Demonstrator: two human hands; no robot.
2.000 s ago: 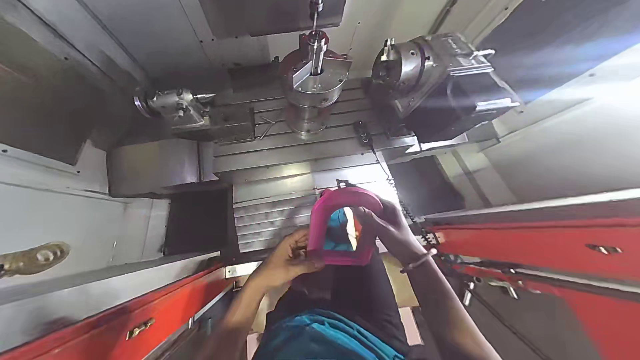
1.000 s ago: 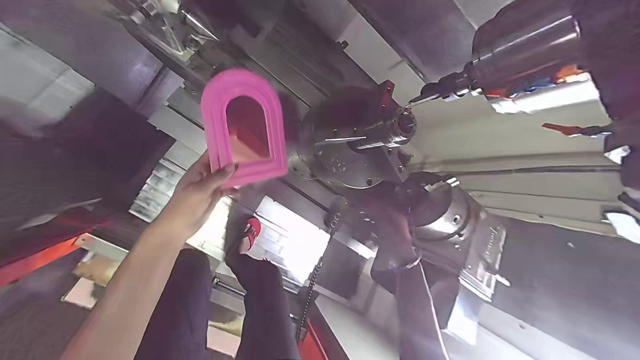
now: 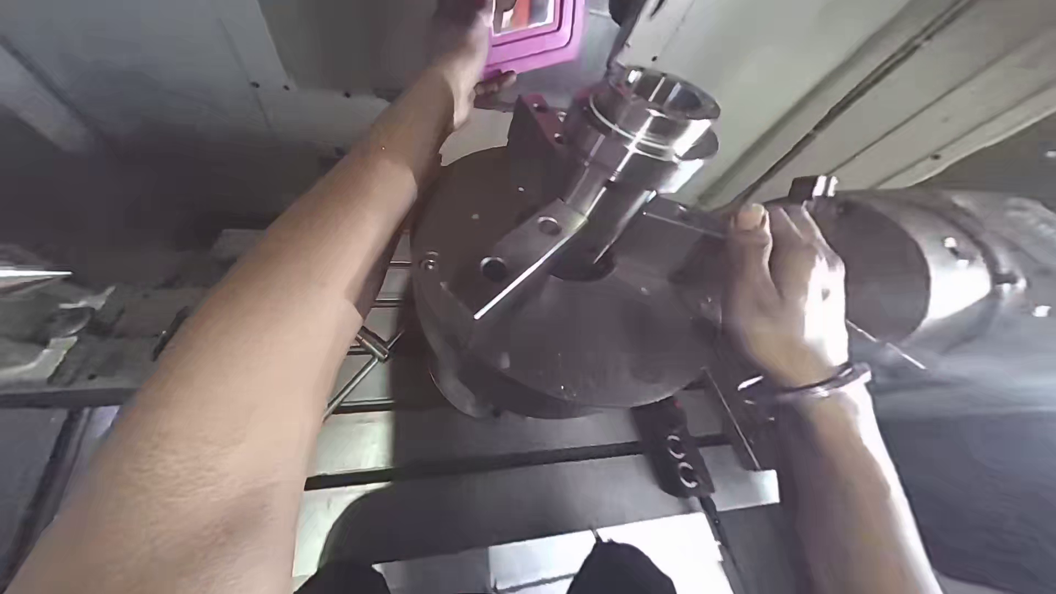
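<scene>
At the top of the head view, my left hand [image 3: 472,49] holds a pink arch-shaped frame [image 3: 540,51], partly cut off by the view's edge. Below it a round metal chuck [image 3: 577,346] with bolted jaws grips a shiny, hollow cylindrical metal workpiece [image 3: 652,115] that stands tilted. To the right, my right hand [image 3: 784,289] rests on the chuck's right side, by a jaw, with its fingers bent; whether it grips anything there is not clear.
The chuck sits on a slotted machine table [image 3: 511,487]. A black hand-held control [image 3: 676,450] with a cable lies at its front. A T-shaped metal bar [image 3: 371,345] is left of the chuck. A second cylindrical machine unit [image 3: 891,264] stands at right, grey enclosure walls behind.
The view has moved much closer to the chuck. My left hand has carried the pink frame beyond the chuck; two seconds ago both hands held it near my body.
</scene>
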